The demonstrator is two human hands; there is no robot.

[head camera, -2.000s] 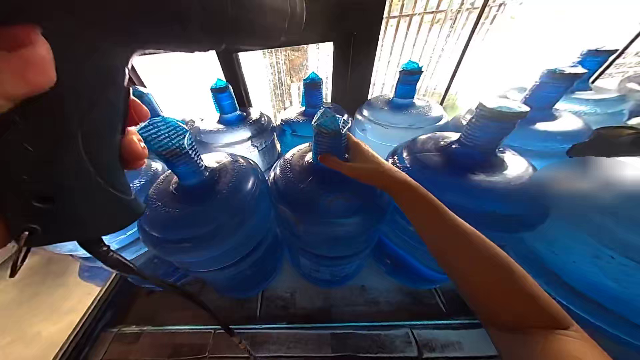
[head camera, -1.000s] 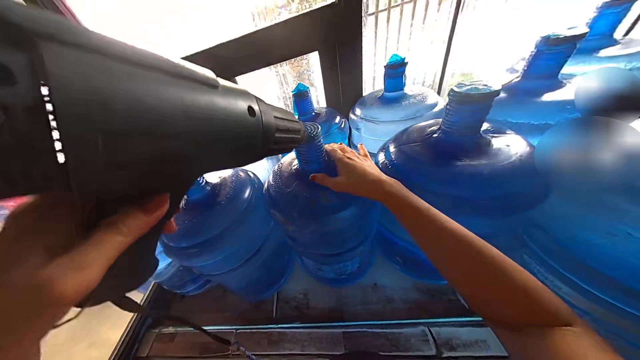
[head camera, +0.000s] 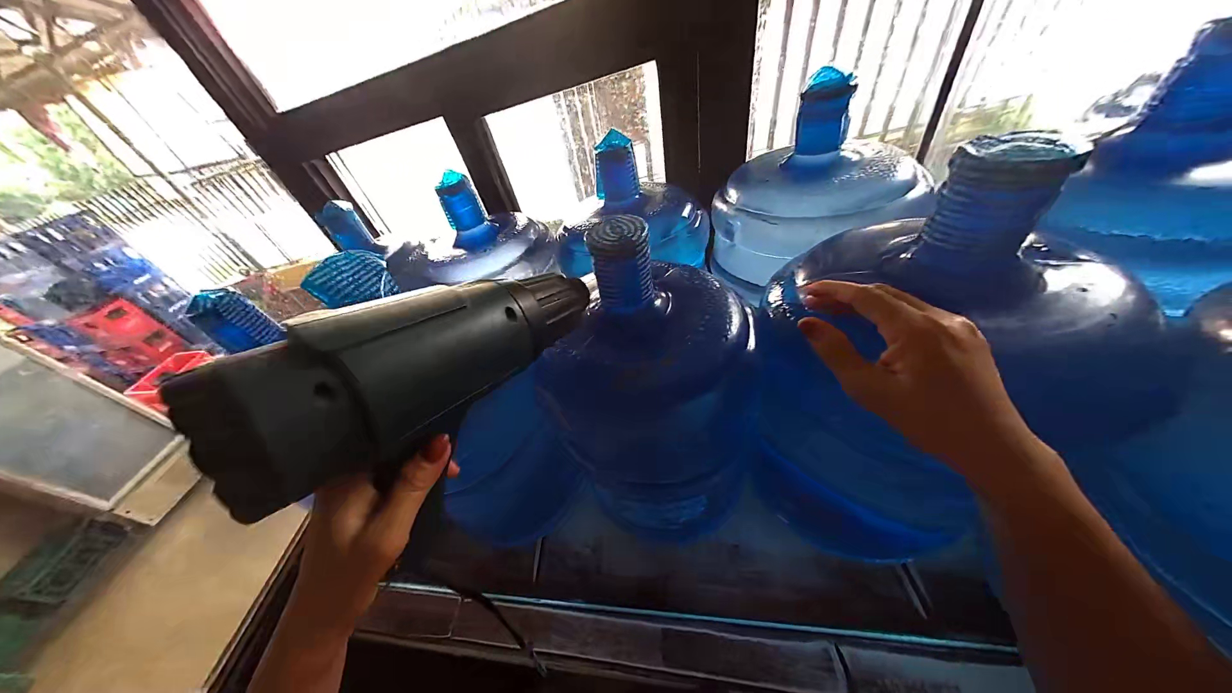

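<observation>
My left hand [head camera: 371,525] grips the handle of a black heat gun [head camera: 385,371], whose nozzle points right at the capped neck of a blue water jug [head camera: 664,385]. A plastic sleeve [head camera: 621,265] fits closely around that neck. My right hand [head camera: 910,371], fingers apart and holding nothing, is just right of this jug, in front of a larger-looking blue jug [head camera: 982,289] with a covered neck. Behind stand jugs whose sleeves rise to pointed tops, among them a light blue one [head camera: 818,197]. The heat gun partly hides the jugs at left.
A dark window frame [head camera: 712,115] runs behind the jugs. The jugs stand on a dark tiled ledge [head camera: 597,626], with the heat gun's cord [head camera: 500,621] hanging across its front. Stacked crates [head camera: 120,327] stand at the far left beyond a grey-panelled box [head camera: 77,433].
The heat gun has swung down to the middle jug's neck. My right hand has let go of that neck and moved right. The sleeve's top, pointed earlier, now lies flat. The view has shifted left.
</observation>
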